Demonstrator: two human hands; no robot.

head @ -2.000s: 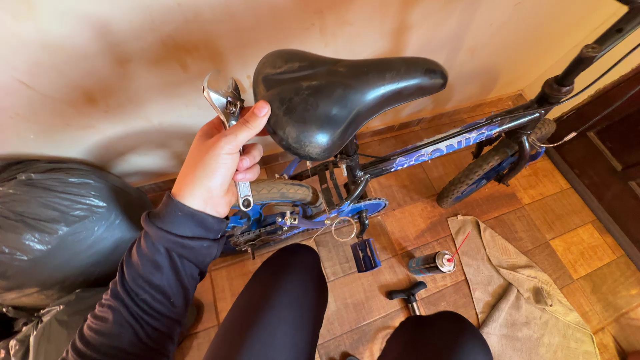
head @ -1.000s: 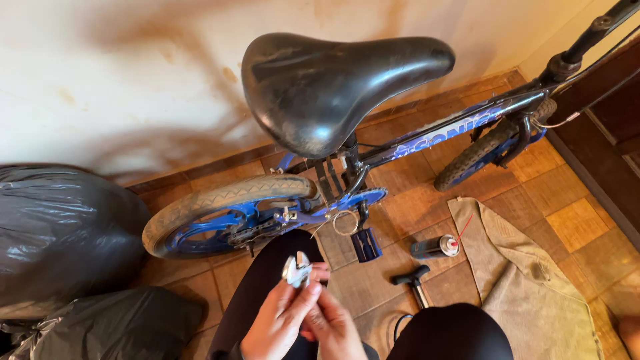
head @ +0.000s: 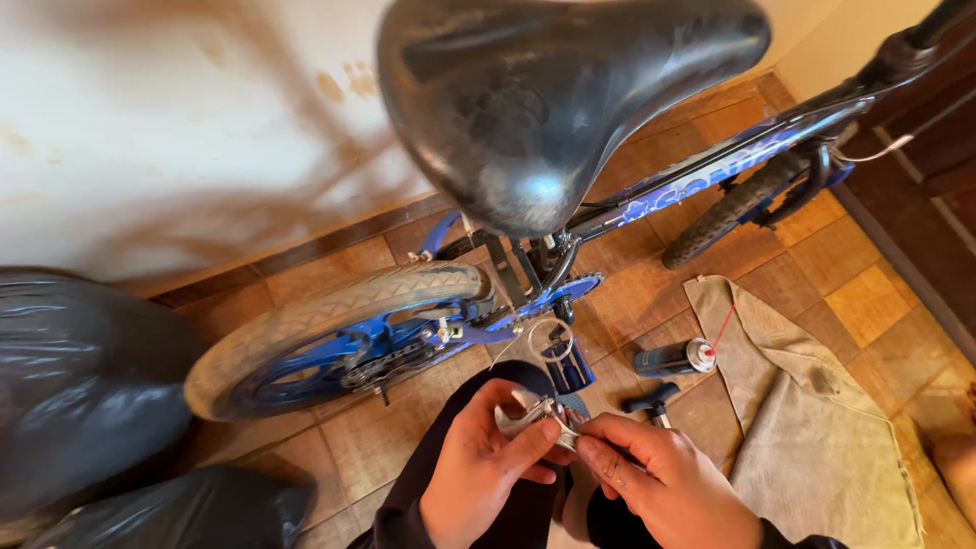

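Low in the head view, my left hand [head: 492, 465] grips the head of a metal adjustable wrench [head: 526, 415], its jaws pointing up and left. My right hand [head: 648, 465] pinches a shiny metal part beside the wrench head; whether it is part of the wrench I cannot tell. Both hands are close together above my knees. Beyond them a child's bicycle stands by the wall, with a black saddle [head: 534, 107], a dusty rear tyre [head: 305, 313], a blue rear brake arm [head: 484, 333] with a loose coiled cable [head: 550, 341], and a pedal [head: 569, 366].
A spray can [head: 671, 358] with a red straw lies beside a beige cloth [head: 831, 427]. A black-handled tool [head: 652, 400] is on the tiles near my right hand. Black plastic bags [head: 84, 381] fill the left side. A bit of skin shows at the right edge.
The wrench, held up beside the saddle two seconds ago, has come down over my lap. My right hand has joined my left hand at it. The view is now closer to the bicycle.
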